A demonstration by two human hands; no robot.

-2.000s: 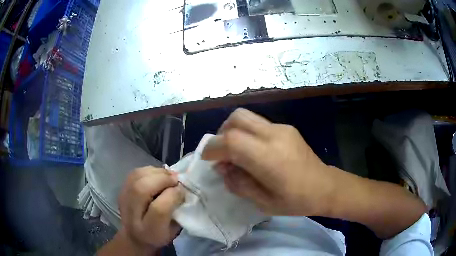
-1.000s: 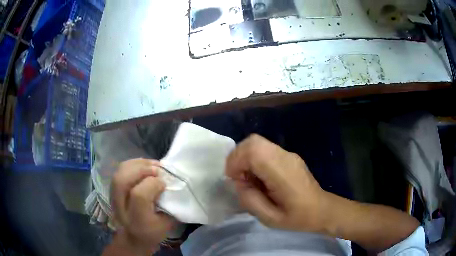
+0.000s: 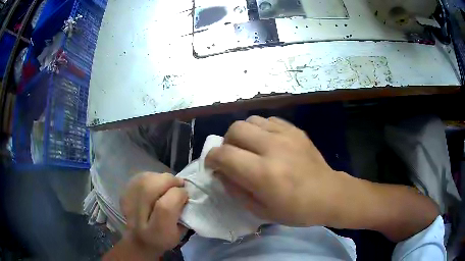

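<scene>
An off-white fabric piece [image 3: 216, 211] is held over my lap below the table edge. My left hand [image 3: 153, 209] pinches its left side at a dark seam line or fold. My right hand [image 3: 270, 168] grips the upper edge, with a folded flap of cloth standing up at the fingertips. Fine thread ends [image 3: 233, 238] hang from the bottom edge. My right hand covers the right part of the cloth. I cannot tell whether a small tool is in my right fingers.
A worn white table [image 3: 153, 76] with a chipped edge spans the front, with metal machine plates [image 3: 255, 31] set in it. Blue mesh baskets [image 3: 69, 122] stand at left. Folded pale grey cloth [image 3: 109, 178] hangs below them; more grey cloth [image 3: 428, 153] hangs at right.
A second ago the cloth lay spread flatter, with my right hand at its right edge. Now my right hand is higher and over the cloth, gripping its upper edge, and the cloth is more bunched.
</scene>
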